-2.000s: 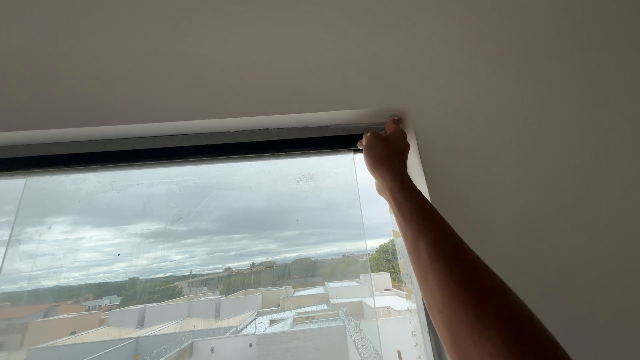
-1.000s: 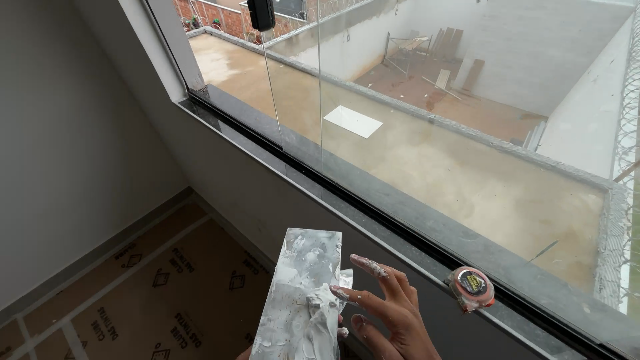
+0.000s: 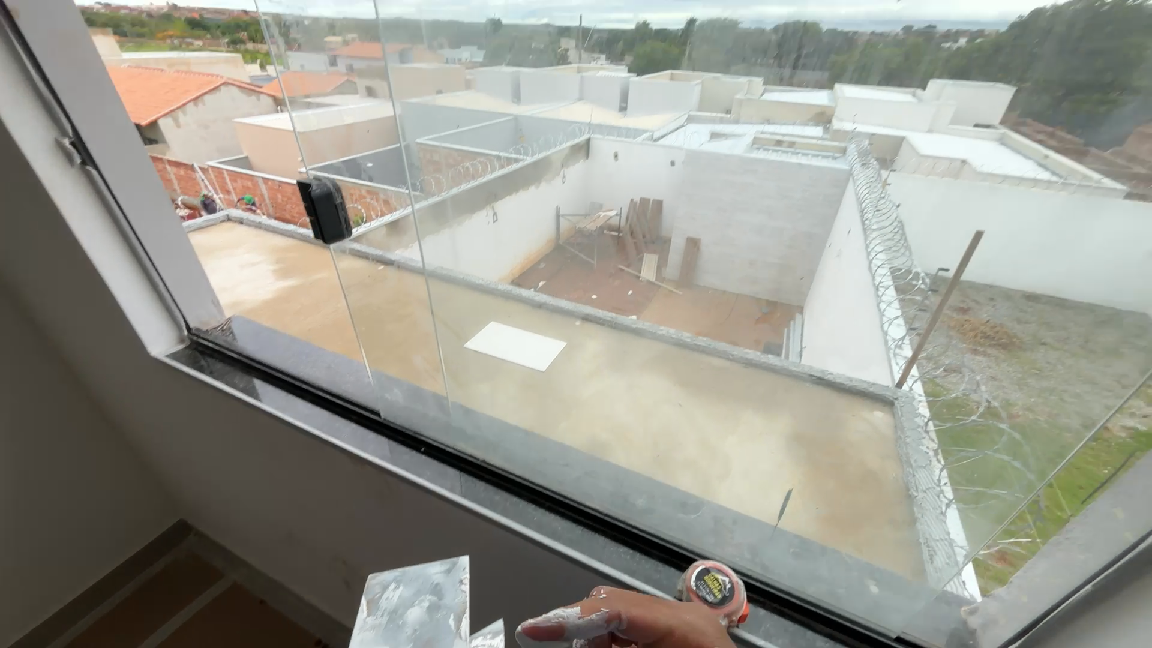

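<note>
At the bottom edge, my right hand (image 3: 630,616) shows only in part, its fingers smeared with white paste. The frame's edge hides the rest, so I cannot tell whether it holds anything. Left of it stands a flat rectangular plate (image 3: 414,601) coated with white putty. A small, pale, putty-smeared piece (image 3: 487,635) shows between the plate and my fingers. My left hand is out of view. Just beyond my right hand, a red tape measure (image 3: 714,587) lies on the dark stone windowsill (image 3: 450,481).
Glass window panes (image 3: 630,432) run along the sill, with a black lock (image 3: 325,209) on the glass at left. The wall (image 3: 297,504) drops to a covered floor (image 3: 153,598) at lower left. Outside are a flat roof, razor wire and buildings.
Two seconds ago a hand was at the window's upper corner; one second ago my right hand was beside the putty-smeared plate. The view has since tilted up, leaving hand and plate at the bottom edge.
</note>
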